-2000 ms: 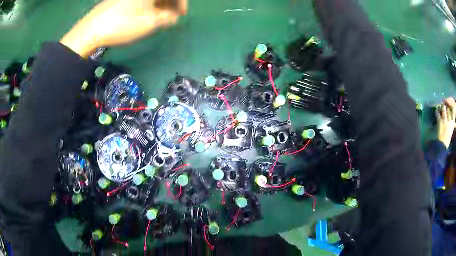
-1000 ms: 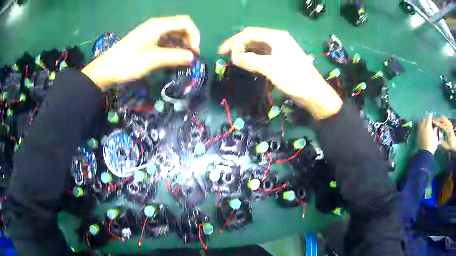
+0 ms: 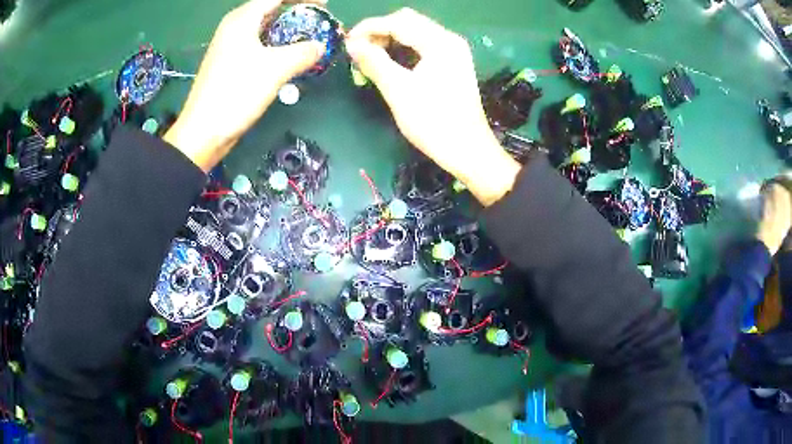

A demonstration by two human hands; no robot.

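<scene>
My left hand (image 3: 239, 78) holds a round blue circuit board (image 3: 304, 33) at the top centre, thumb on its face. A small white disc (image 3: 288, 94) shows just below that board. My right hand (image 3: 425, 87) is right of the board, thumb and fingertips pinched together at its edge on something small and reddish, perhaps a lead wire. A green-ended cylinder (image 3: 359, 76) shows just under the right fingertips. The fingertips hide what joins it.
Black housings (image 3: 386, 234) with red wires and green cylinders lie heaped below my hands, with more at left and right. Another blue board (image 3: 182, 279) lies among them; one (image 3: 141, 76) lies upper left. Another person's arm (image 3: 738, 260) is at the right edge.
Both hands have moved slightly up and closer together. The board in my left hand now faces the camera. The black housing seen under my right hand is gone from there.
</scene>
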